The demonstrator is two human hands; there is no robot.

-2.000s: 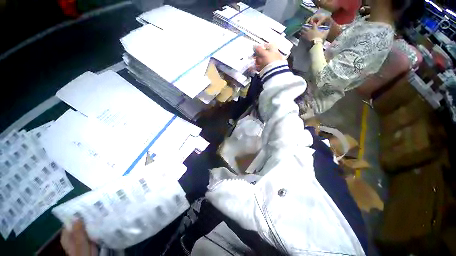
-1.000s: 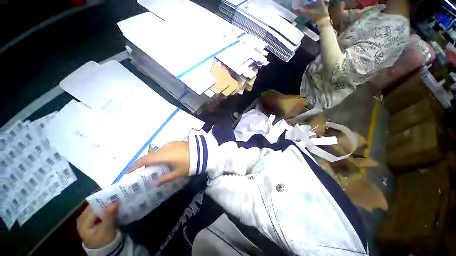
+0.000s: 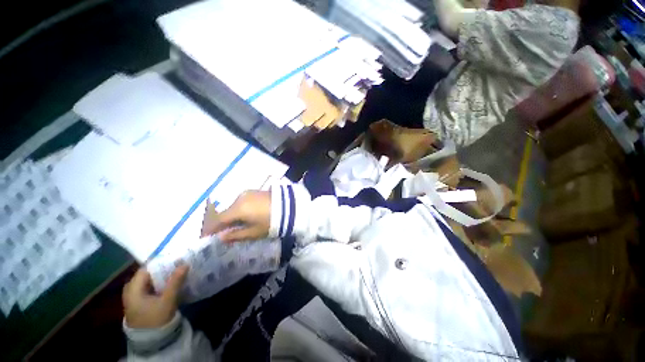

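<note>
My left hand (image 3: pixel 154 297) grips the left end of a bent barcode label sheet (image 3: pixel 225 265) over my lap. My right hand (image 3: pixel 244 218) has its fingertips at the upper edge of the sheet; whether they hold a label is too blurred to tell. A flat white box blank (image 3: pixel 155 170) with a blue stripe lies just beyond the sheet, its near edge behind the sheet and my right hand.
Spare label sheets (image 3: pixel 39 230) lie at the left on the green bench. A thick stack of box blanks (image 3: pixel 247 46) stands at the back, another pile (image 3: pixel 389 28) behind it. White waste strips (image 3: pixel 424 187) and an open brown carton (image 3: pixel 403 141) are right. A person's patterned sleeve (image 3: pixel 509 56) shows beyond.
My right hand has come back from the stack of blanks to the label sheet. My left hand and the sheet have moved slightly up and right. The other person's hands are out of view.
</note>
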